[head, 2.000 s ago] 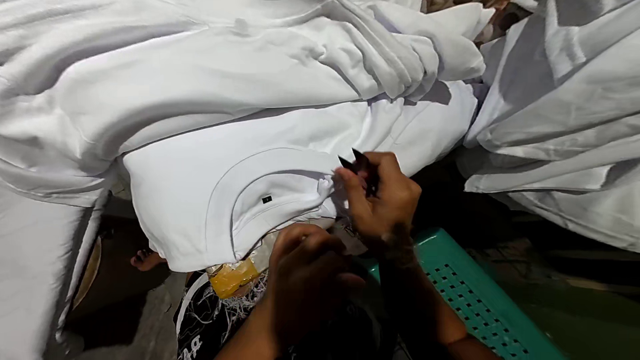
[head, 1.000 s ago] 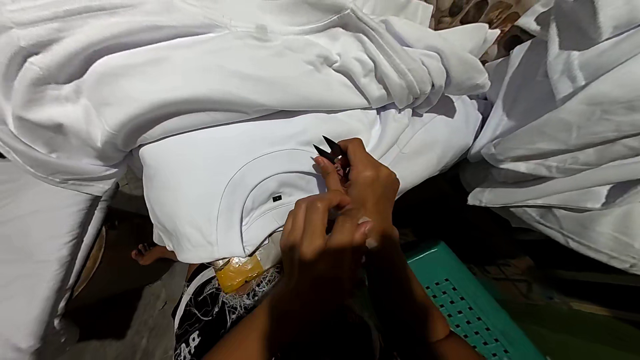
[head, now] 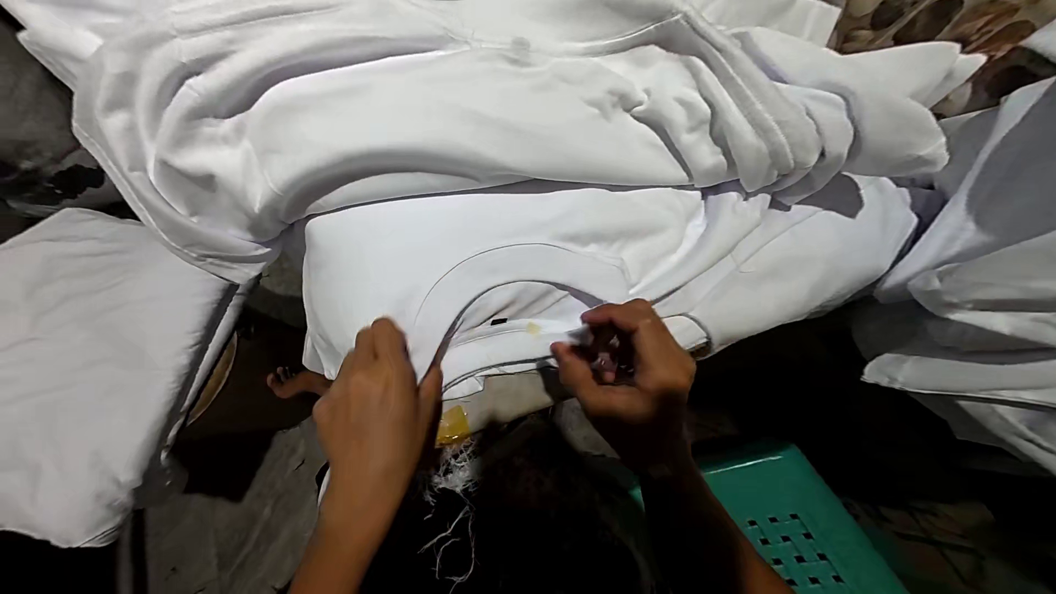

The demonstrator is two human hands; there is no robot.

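Note:
A white shirt (head: 371, 247) lies spread before me, its round neckband (head: 528, 260) facing me and a small black tag (head: 499, 321) inside the collar. My left hand (head: 375, 396) pinches the left side of the neck opening. At the right end of the collar is my right hand (head: 631, 363), thumb and forefinger closed on the neckband's edge. Something dark sits within its curled fingers; its shape is too shaded to make out in this frame.
Heaped white garments (head: 495, 107) lie beyond the shirt, with more white cloth (head: 990, 289) at the right and a flat white stack (head: 91, 355) at the left. A green plastic stool (head: 792, 511) stands lower right. Yellow tape (head: 453, 425) and loose white threads (head: 454, 470) are below the collar.
My hands, close together a second ago, have moved apart to opposite sides of the collar. The dark pointed snips seen earlier in my right hand no longer point up from it.

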